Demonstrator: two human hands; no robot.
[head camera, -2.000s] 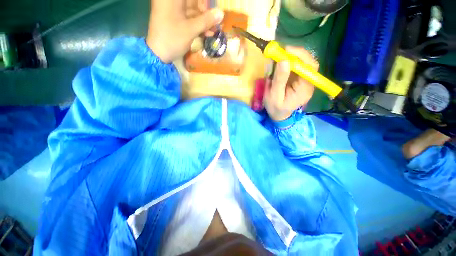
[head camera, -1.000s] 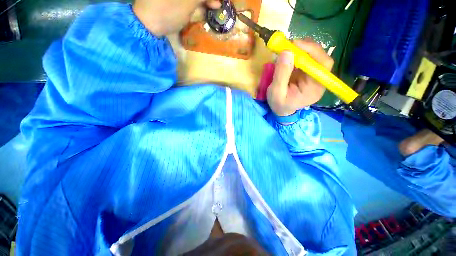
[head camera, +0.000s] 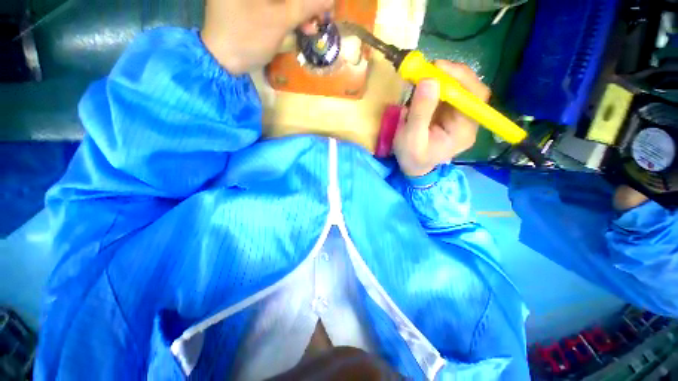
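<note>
My right hand (head camera: 438, 123) is closed around the yellow handle of the soldering iron (head camera: 472, 108). The iron's dark barrel points up and left, its tip close to the right side of the round workpiece (head camera: 321, 45); I cannot tell if they touch. The workpiece is a dark ring with a paler middle and shiny dots, over the orange fixture plate (head camera: 316, 80). My left hand (head camera: 256, 30) is at the top edge, partly cut off and blurred, its fingertips on the workpiece's upper edge. The cream base board (head camera: 320, 119) lies under the plate.
A pink block (head camera: 389, 130) is beside the board's lower right corner. A blue ribbed box (head camera: 561, 63), a yellow sponge with a dark hole (head camera: 612, 113) and a black fan (head camera: 654, 149) are at the right. Another person's blue sleeve (head camera: 647, 238) shows at far right.
Since one second ago, the bench and workpiece sit slightly lower in the picture. Both hands keep their places at the workpiece and iron. The other person's hand has shifted right.
</note>
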